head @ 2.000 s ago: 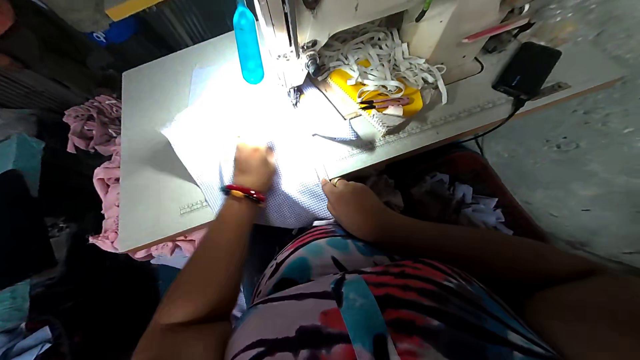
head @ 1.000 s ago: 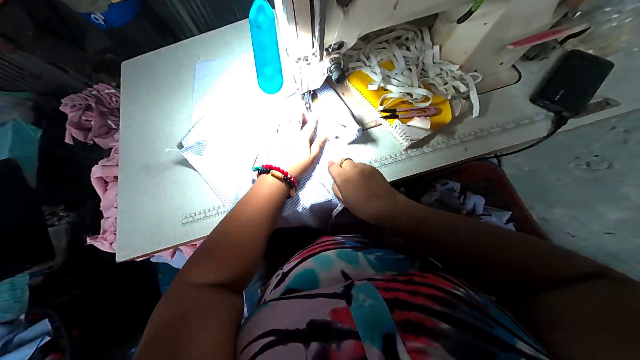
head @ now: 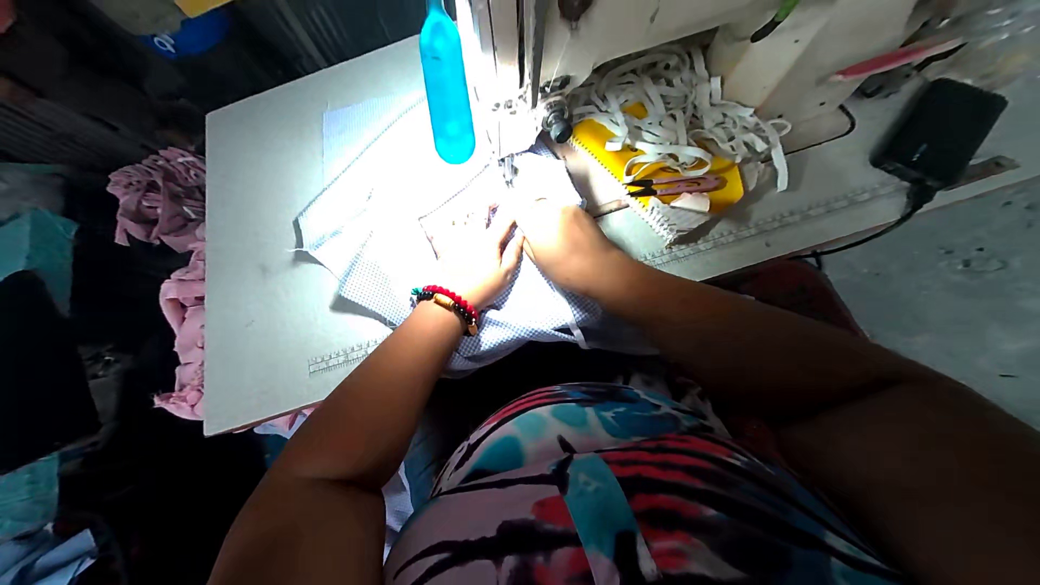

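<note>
Pale checked fabric lies on the white sewing machine table, part of it beneath the needle and presser foot. My left hand, with beaded bracelets at the wrist, rests on the fabric just in front of the presser foot; strong glare hides its fingers in part. My right hand is beside it with fingers bent on the fabric near the needle, and whether it pinches the cloth cannot be told. A blue plastic piece hangs at the machine head, left of the needle.
White elastic strips lie heaped on a yellow pad, with thread snips beside them. A black box with a cable sits at the right. A ruler scale runs along the table edge. Pink fabric hangs at the left.
My right hand has moved from the table's front edge up toward the needle. My left hand has come closer to the presser foot than it was two seconds ago, and the fabric has shifted.
</note>
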